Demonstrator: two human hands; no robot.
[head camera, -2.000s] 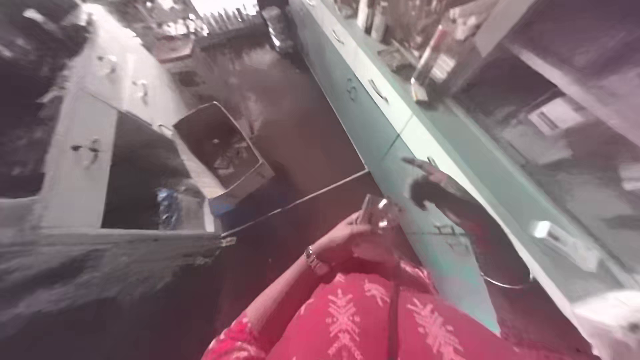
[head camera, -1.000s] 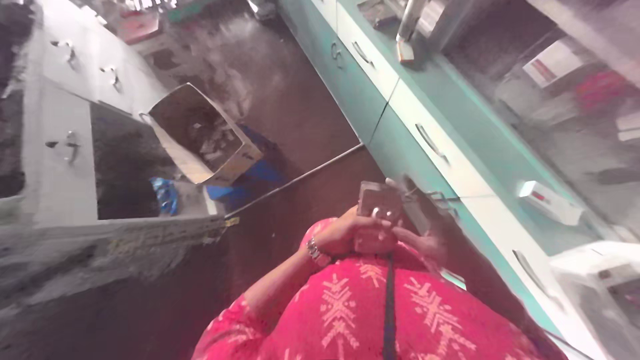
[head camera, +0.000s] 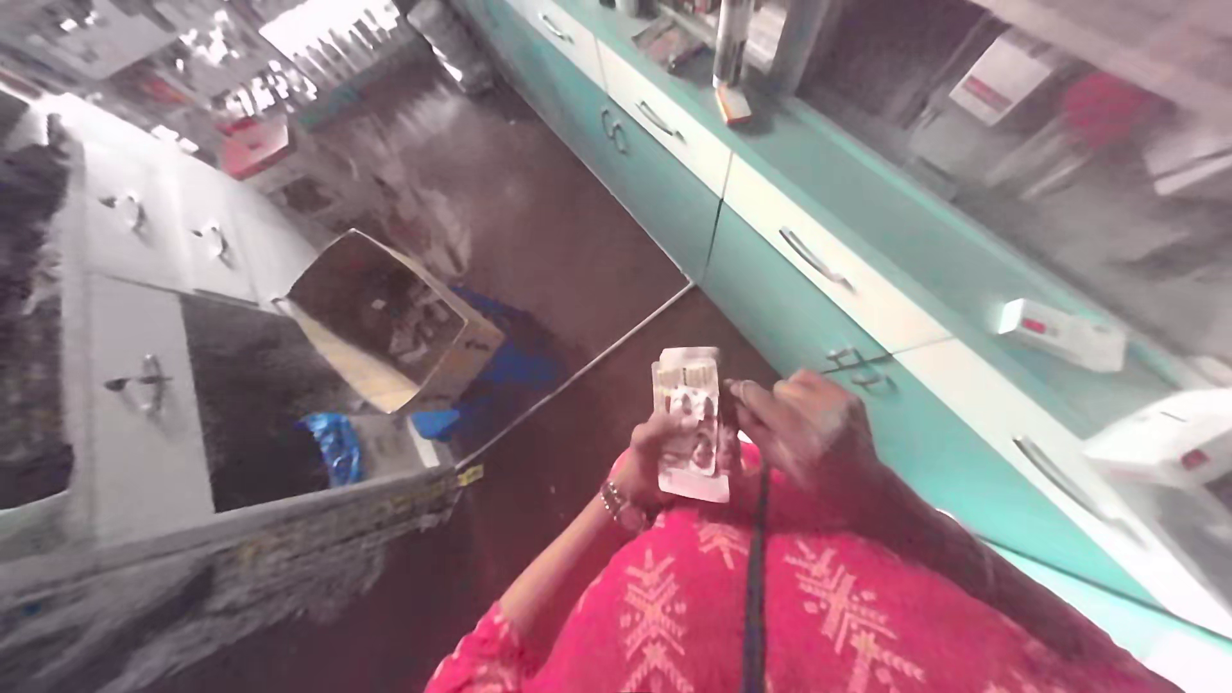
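Note:
My left hand (head camera: 654, 450), with a watch or bracelet at the wrist, holds a small medicine carton (head camera: 700, 486) in front of my red patterned top. On the carton lies a blister pack (head camera: 695, 433) with several bulging pockets, held along with it. Just to the right is my right hand (head camera: 804, 419), its fingers bent and blurred near the carton's right edge. Whether it grips anything is hard to tell.
An open cardboard box (head camera: 457, 356) stands at the left on blue plastic. Teal cabinets with a counter (head camera: 866, 183) run along the right, bearing a white carton (head camera: 1064, 335) and a larger white box (head camera: 1169, 438). A grey-topped counter (head camera: 289, 529) is at the left.
Two seconds ago my right hand was farther from the left, with a finger extended; it came close to the held pack and is now beside it. The blister pack on the carton shows more plainly now.

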